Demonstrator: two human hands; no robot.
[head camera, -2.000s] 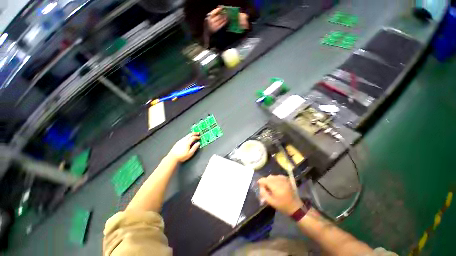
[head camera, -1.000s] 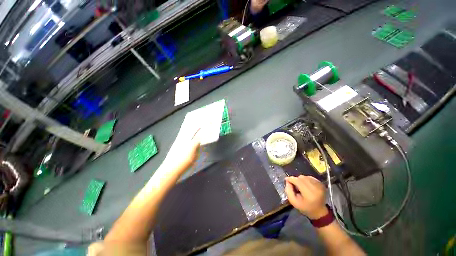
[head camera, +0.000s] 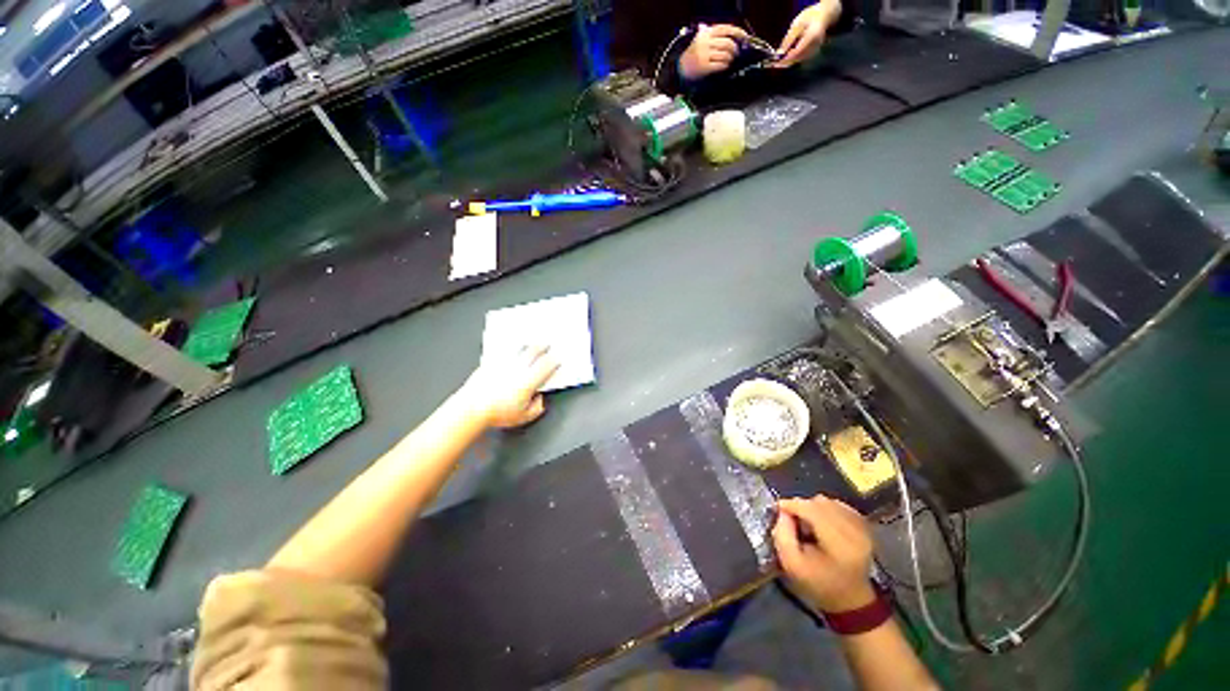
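A white board (head camera: 540, 328) lies on the grey-green belt. My left hand (head camera: 510, 389) is on its near edge, fingers over its top and thumb at the lower edge. No green panel shows from under it. My right hand (head camera: 823, 547), with a dark red wristband, is curled closed over the front edge of the black mat (head camera: 540, 560). No tool shows in it; its palm side is hidden.
Green PCB panels (head camera: 317, 419) lie left and far right on the belt. Right of the mat are a cleaning cup (head camera: 766, 423), yellow sponge (head camera: 861, 459), solder feeder (head camera: 917, 392) with looping cables, and red-handled pliers (head camera: 1032, 297). Across the belt are a blue tool (head camera: 560, 203) and another person's hands (head camera: 755, 51).
My left hand went from a green panel to the white board, moved it off the mat onto the belt over that panel, and the board now lies flatter. My right hand stays curled near the mat edge.
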